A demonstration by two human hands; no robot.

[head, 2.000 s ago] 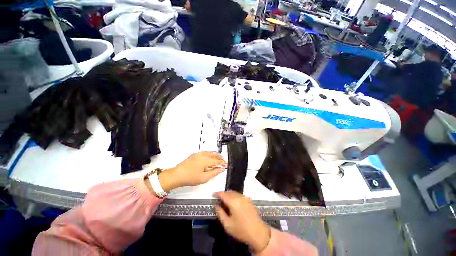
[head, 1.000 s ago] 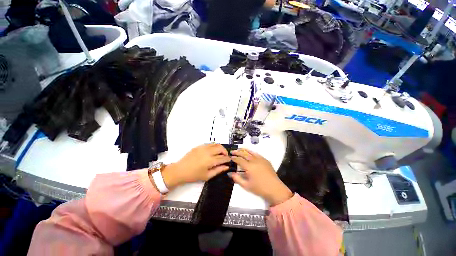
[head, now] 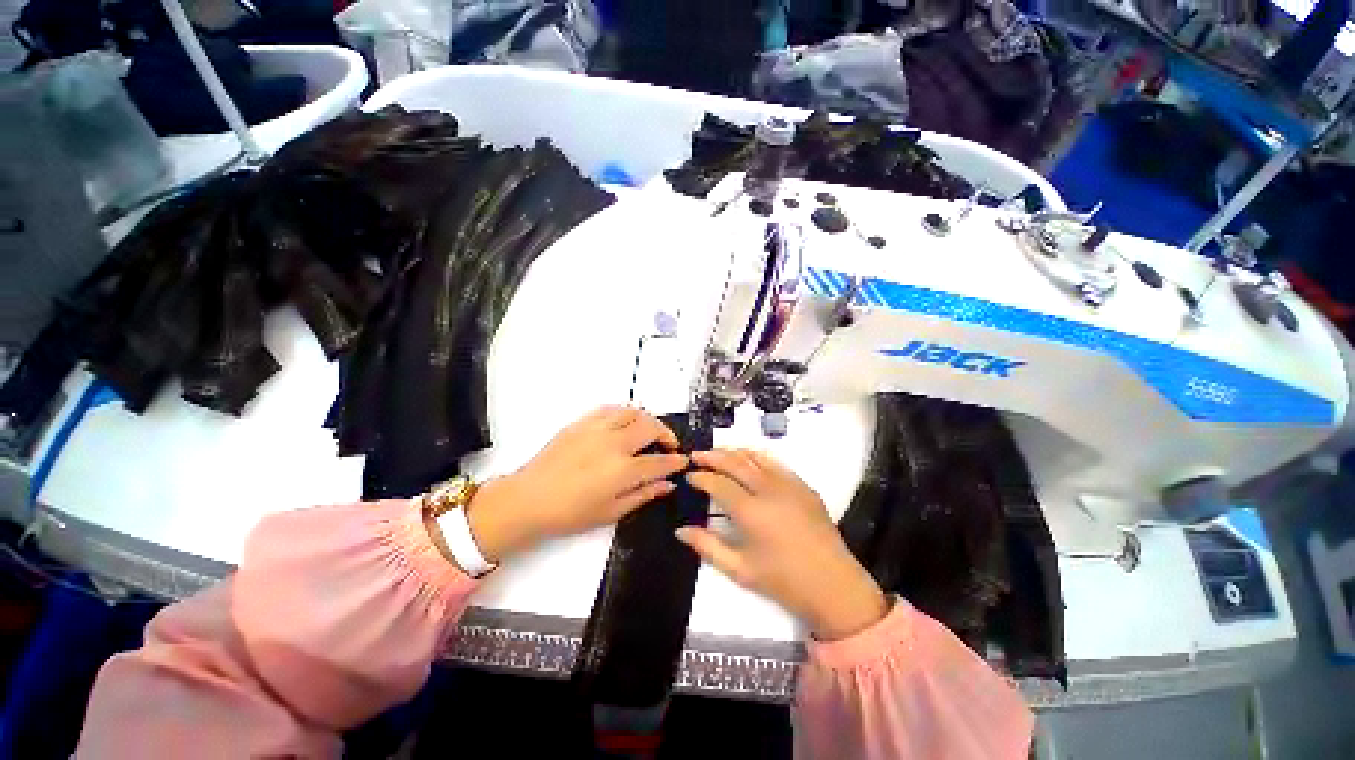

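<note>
A dark strip runs from just below the needle area of the white sewing machine down over the table's front edge. My left hand lies on the strip's left side, fingertips on its upper part. My right hand holds the strip's upper right edge, thumb and fingers close to the left fingertips. Both hands are just below the presser foot. Whether the foot is down on the cloth cannot be told.
Fanned dark strips lie right, under the machine arm. A neat dark pile and a ruffled heap lie left. A white tub stands behind, and a control panel sits at the right.
My right hand has come up from the table's front edge to the strip near the needle, beside my left hand. The strip's lower end now slants left. The view has shifted.
</note>
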